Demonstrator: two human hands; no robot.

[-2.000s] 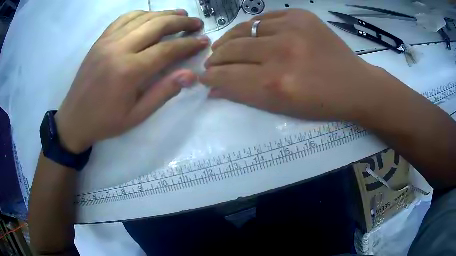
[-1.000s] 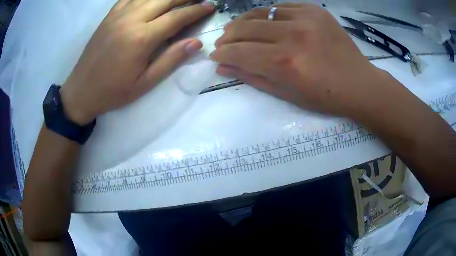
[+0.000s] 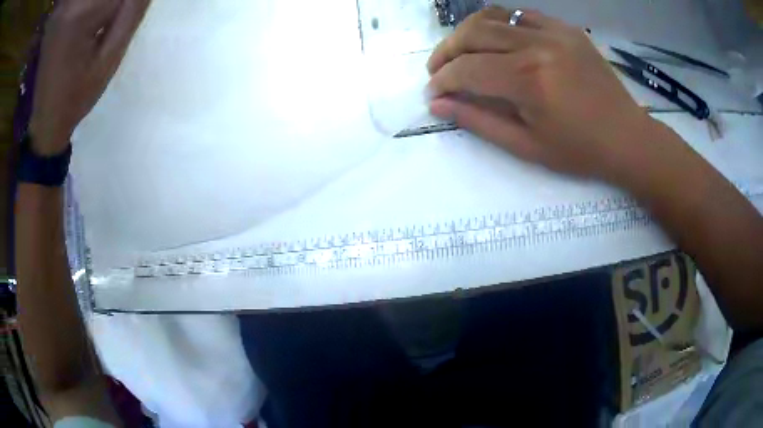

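Sheer white fabric [image 3: 251, 125] lies over the glossy white table and is hard to tell from it; its edge slants from the lower left up to my right hand. My right hand [image 3: 510, 84], with a ring, has its fingertips curled down at the fabric edge just below the silver presser foot area [image 3: 456, 10]; the fingertips look pinched on the cloth. My left hand [image 3: 79, 63], with a dark watch, is at the upper left, blurred and partly cut off by the top edge; whether it holds cloth cannot be told.
Black thread snips [image 3: 665, 84] and dark tweezers [image 3: 682, 58] lie right of my right hand. A ruler strip [image 3: 418, 244] runs along the front table edge. A brown cardboard box [image 3: 657, 326] with a circular logo is at the lower right. White cloth [image 3: 180, 359] hangs at the lower left.
My left hand has moved away from the machine to the far upper left. My right hand stays by the needle area. The view has shifted, so the table and box sit differently.
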